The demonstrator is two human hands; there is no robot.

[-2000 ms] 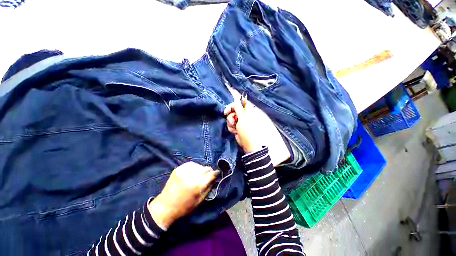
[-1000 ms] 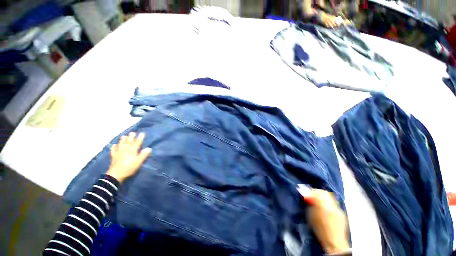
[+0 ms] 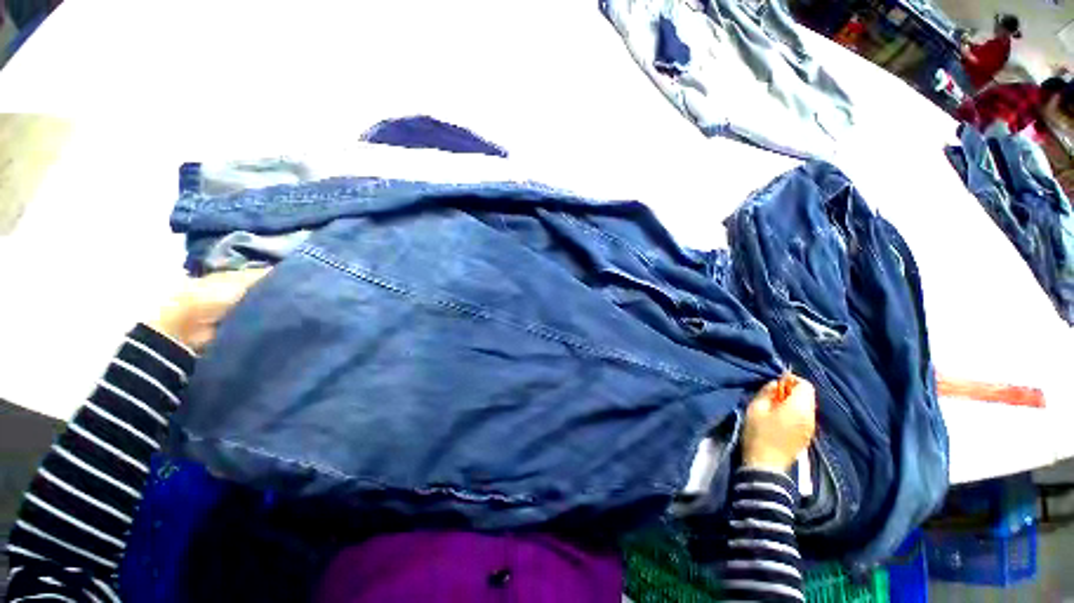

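A dark blue denim jacket (image 3: 459,342) lies spread across the white table in front of me, its front edge hanging over the table edge. My left hand (image 3: 212,309) is at the jacket's left end, its fingers partly hidden under the cloth. My right hand (image 3: 780,418) is closed on the jacket at its right side and pulls the fabric into folds. Small orange-red thread snips (image 3: 784,386) show within my right hand, mostly hidden by the fingers. A pale opening shows beside the right wrist.
More bunched denim (image 3: 842,283) lies at the right, over the table edge. A red-orange strip (image 3: 995,392) is beyond it. A pale garment (image 3: 754,83) and other denim (image 3: 1019,200) lie farther back. Green (image 3: 842,584) and blue crates (image 3: 983,551) are below. People in red are far right.
My left hand has moved from lying flat on the jacket to its left end, partly under the cloth. My right hand now pulls the fabric taut. The jacket's left end is spread farther left.
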